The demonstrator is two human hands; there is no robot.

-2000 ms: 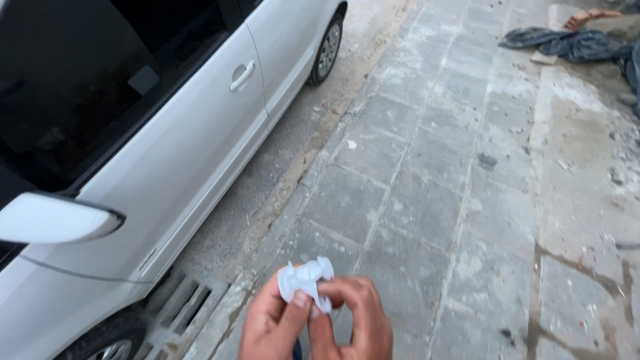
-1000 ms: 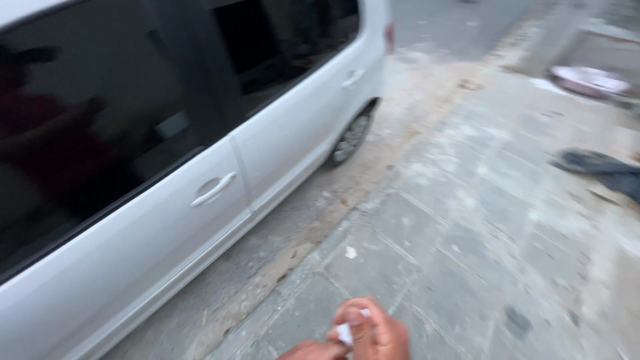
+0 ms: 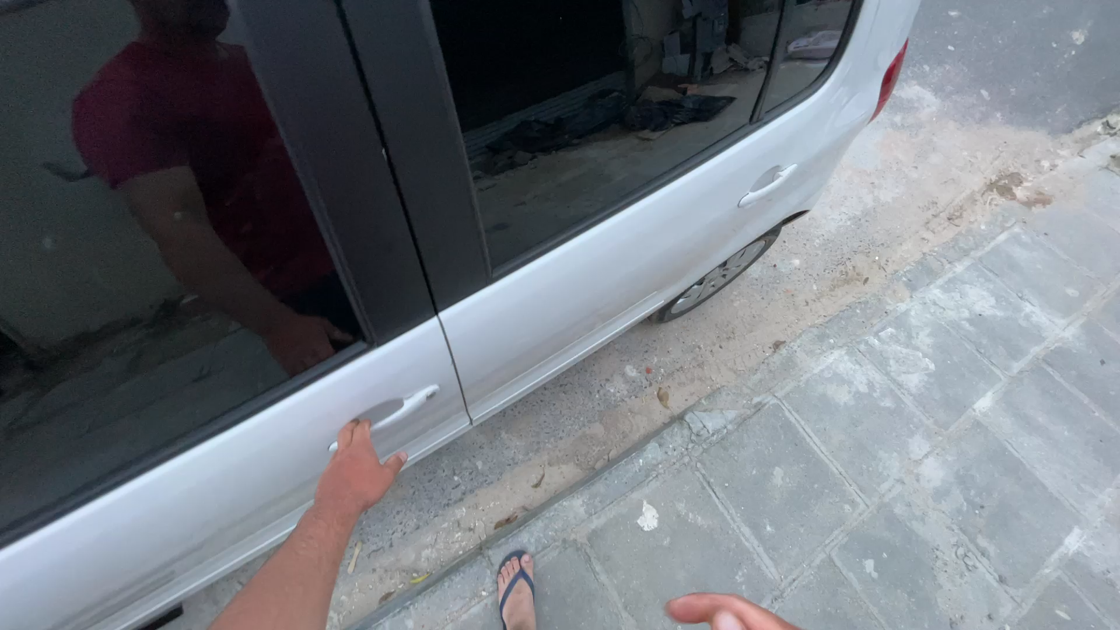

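Note:
My left hand (image 3: pixel 357 468) reaches to the front door of a white car (image 3: pixel 560 328), its fingers hooked at the door handle (image 3: pixel 416 404) and its thumb apart. The door is closed. Only part of my right hand (image 3: pixel 731 612) shows at the bottom edge, over the pavement, with a finger and the thumb tip in sight; whatever it may hold is hidden. The small white piece seen earlier is not visible.
A grey block pavement (image 3: pixel 805 472) runs beside the car, its kerb (image 3: pixel 612 477) along a dusty gutter. My foot in a blue flip-flop (image 3: pixel 516 586) stands near the kerb. The rear door handle (image 3: pixel 767 185) and rear wheel (image 3: pixel 722 276) lie farther back. Dark windows reflect a person.
Both hands were together at a small white piece; now they are apart, the left one at the front door handle. The view has shifted towards the car.

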